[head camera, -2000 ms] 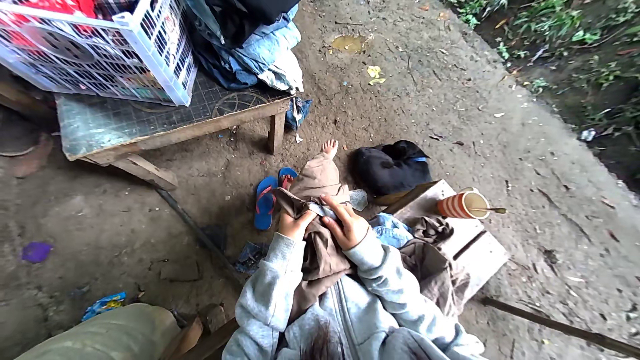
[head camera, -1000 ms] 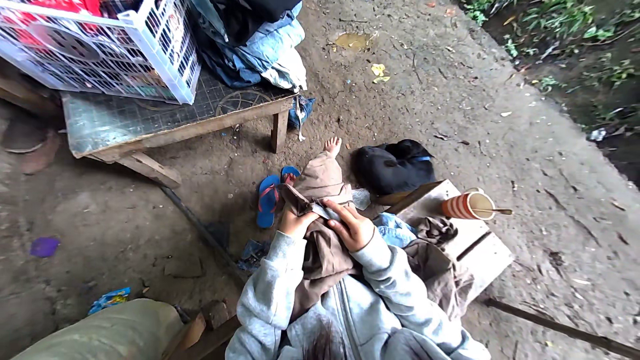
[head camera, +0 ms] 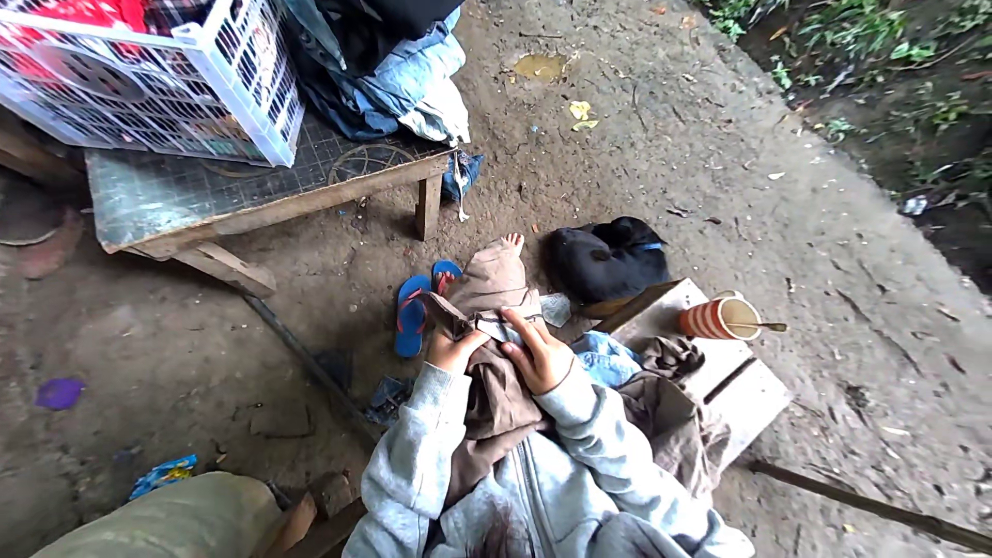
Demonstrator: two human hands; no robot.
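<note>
Brown cloth lies bunched over my lap, with a folded edge and a pale strip between my hands. My left hand grips the folded edge on the left. My right hand is on the pale strip and the cloth at the right, its index finger stretched along the top. Below my fingers the cloth hangs in loose folds toward the grey jacket. Whether the pale strip is lining or a separate piece, I cannot tell.
A striped mug with a spoon stands on a wooden bench beside crumpled clothes. A black dog lies curled beyond it. Blue flip-flops are on the dirt. A plastic crate sits on a low table. Another person's knee is lower left.
The pale strip shows more between my hands than two seconds ago. Both hands have stayed at the cloth in nearly the same place.
</note>
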